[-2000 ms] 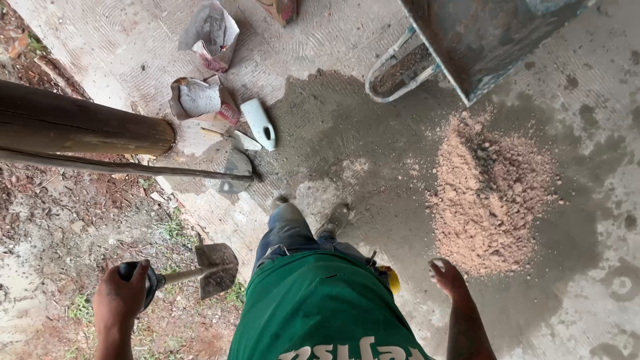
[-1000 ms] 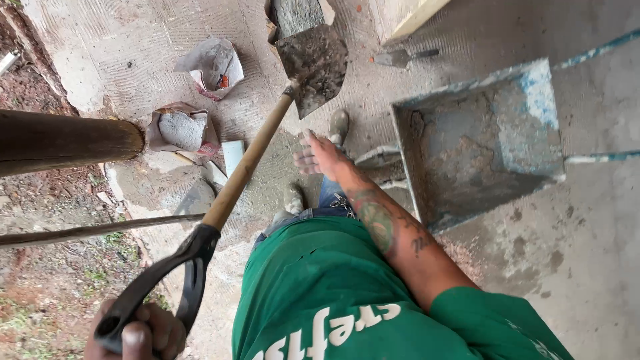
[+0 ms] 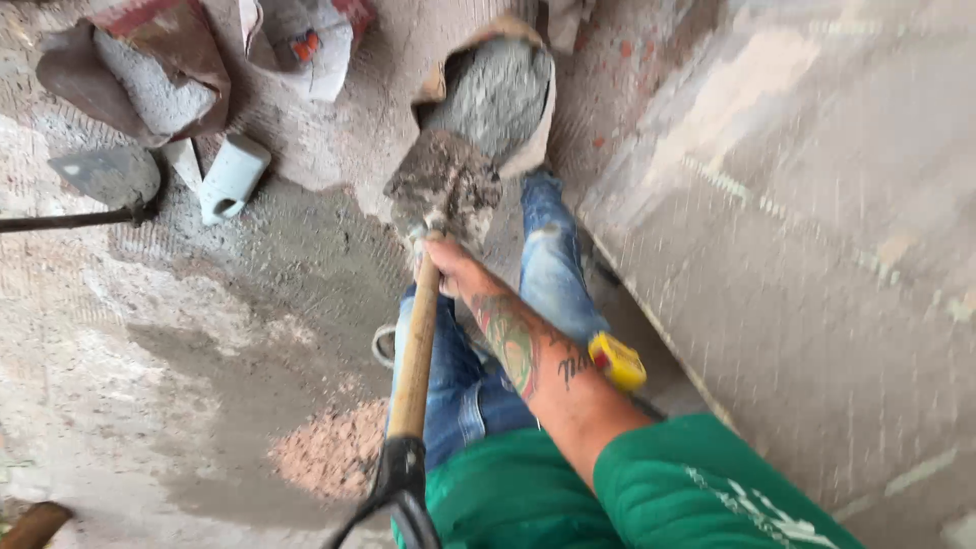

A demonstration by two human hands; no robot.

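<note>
My right hand [image 3: 448,263] grips the wooden shaft of a shovel [image 3: 415,358] low down, close to the blade. The dirty metal blade [image 3: 442,179] lies at the near edge of an open paper bag of grey cement powder [image 3: 499,91] and partly overlaps it. The shovel's black D-shaped handle [image 3: 404,473] runs out of the bottom of the view. My left hand is not in view. A heap of pinkish sand [image 3: 335,450] rests on the wet concrete floor, left of my legs.
Two more open bags stand at the upper left, one holding pale powder [image 3: 156,88], the other [image 3: 301,46] with an orange mark. Beside them lie a trowel [image 3: 110,174] and a white plastic container [image 3: 235,179]. A large grey panel or wall surface [image 3: 801,244] spans the right.
My right hand, empty and open one second ago, has closed on the shovel's shaft. The shovel's blade has come to the cement bag. My left hand has gone out of view. The view has turned strongly.
</note>
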